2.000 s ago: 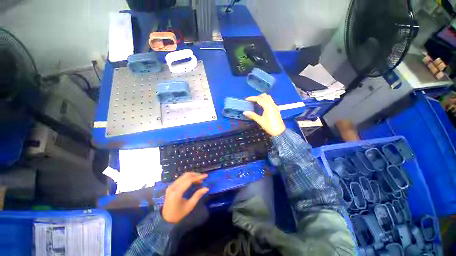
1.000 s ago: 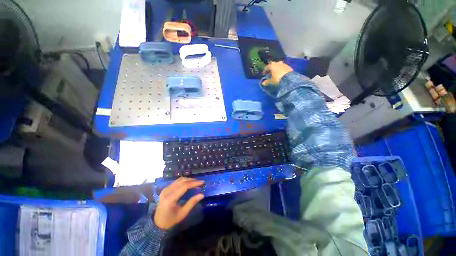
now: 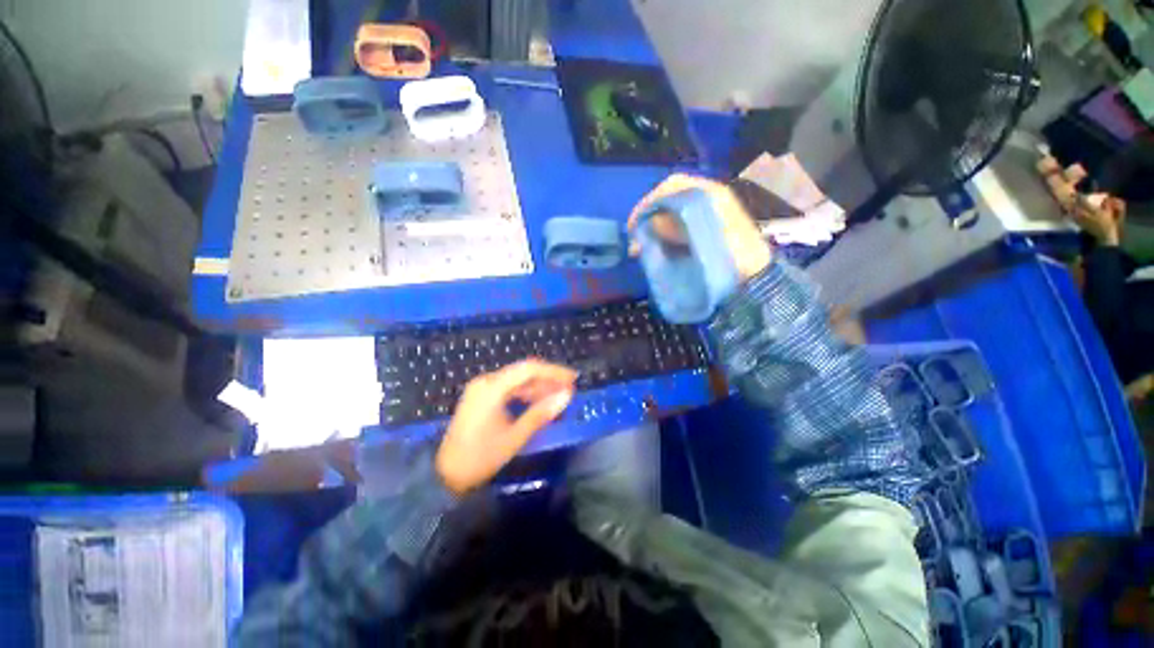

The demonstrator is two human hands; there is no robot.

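Observation:
My right hand holds a blue-grey plastic housing, raised and tilted above the right end of the keyboard. A second blue-grey housing stands on the blue bench just left of it. Another blue-grey housing stands mid-plate on the perforated metal plate. My left hand is over the keyboard's front edge, fingers curled with thumb and fingertips near each other, holding nothing visible.
A spare blue-grey housing, a white housing and an orange housing stand at the back. Keyboard in front. Heaped bin right, paper-lined bin left. Mouse mat, fan. A person's hand shows far right.
My right hand has come back from beside the mouse mat towards me, now with a housing lifted in it. My left hand has moved right and up, its fingers more curled.

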